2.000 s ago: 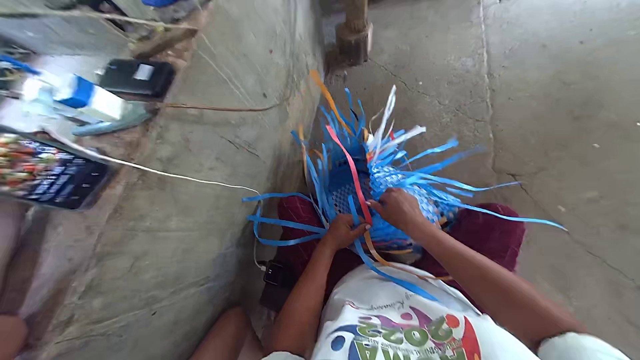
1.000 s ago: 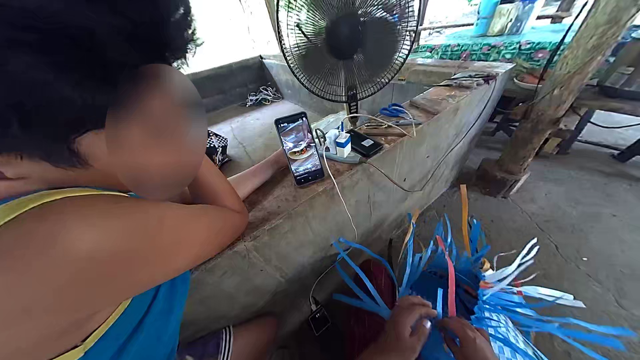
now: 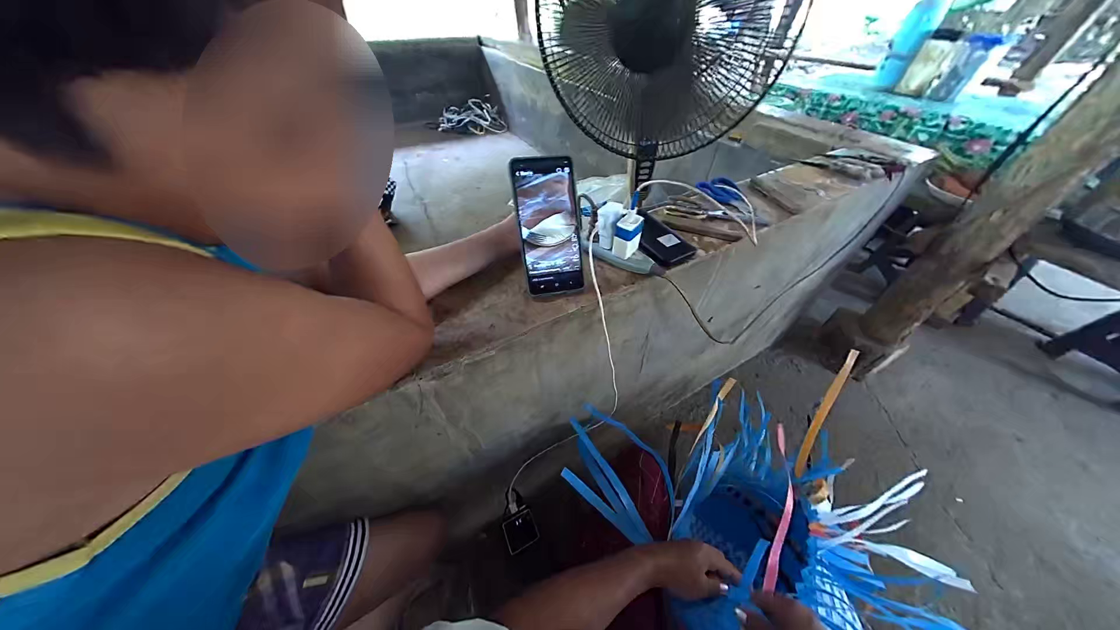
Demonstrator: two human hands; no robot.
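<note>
A woven basket of blue plastic strips (image 3: 744, 516) sits low at the right of the view, its loose blue, white and orange strip ends fanning out around the rim. My left hand (image 3: 691, 569) is at its near side, fingers bent against a blue strip. Close beside it, my right hand (image 3: 783, 612) is partly cut off by the lower edge, with its fingertips at the lower end of a pink strip (image 3: 780, 534). The fingertips of both hands nearly meet over the weave.
A person (image 3: 262, 297) leans on the concrete ledge (image 3: 490, 350) at left. On it stand a phone (image 3: 549, 227), white chargers (image 3: 627, 234), a black device (image 3: 667, 241), blue-handled scissors (image 3: 719, 191) and a fan (image 3: 669, 70). A wooden post (image 3: 989, 201) rises at right.
The view has swung up and left from the basket to the ledge and the person beside me. Both hands stay at the basket's near side.
</note>
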